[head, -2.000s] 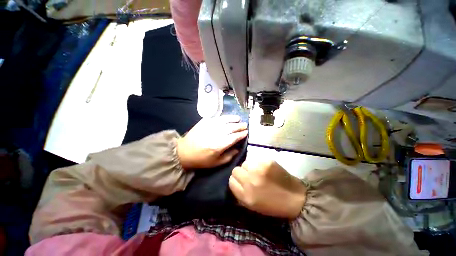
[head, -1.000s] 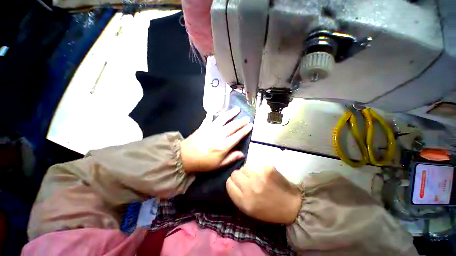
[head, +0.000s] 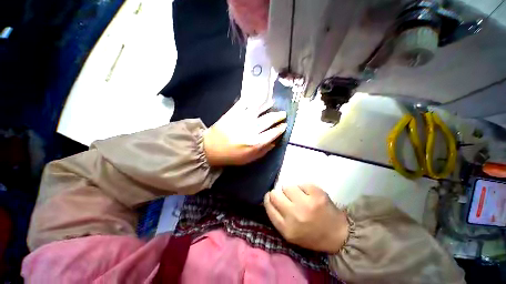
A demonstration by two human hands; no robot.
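Note:
A black fabric panel (head: pixel 205 69) lies on the white table, running from the back, past the left of the needle, down to my lap. My left hand (head: pixel 244 133) lies flat on it, fingers spread, with fingertips just in front of the presser foot (head: pixel 297 91). My right hand (head: pixel 305 213) is curled at the panel's right edge near the table front, its fingertips pinching the edge. The sewing machine head (head: pixel 355 50) stands over the panel. The needle itself is too blurred to make out.
Yellow-handled scissors (head: pixel 423 145) lie right of the needle. A dark attachment (head: pixel 333 102) sits beside the foot. A phone with a lit screen (head: pixel 488 202) is at the far right. A white plate with a round hole (head: pixel 256 72) is under the pink fluffy cover (head: pixel 249 16).
The black panel has moved away from me past the foot, and its rear part has shifted. Both hands stay on it. The view has turned and moved closer to the machine.

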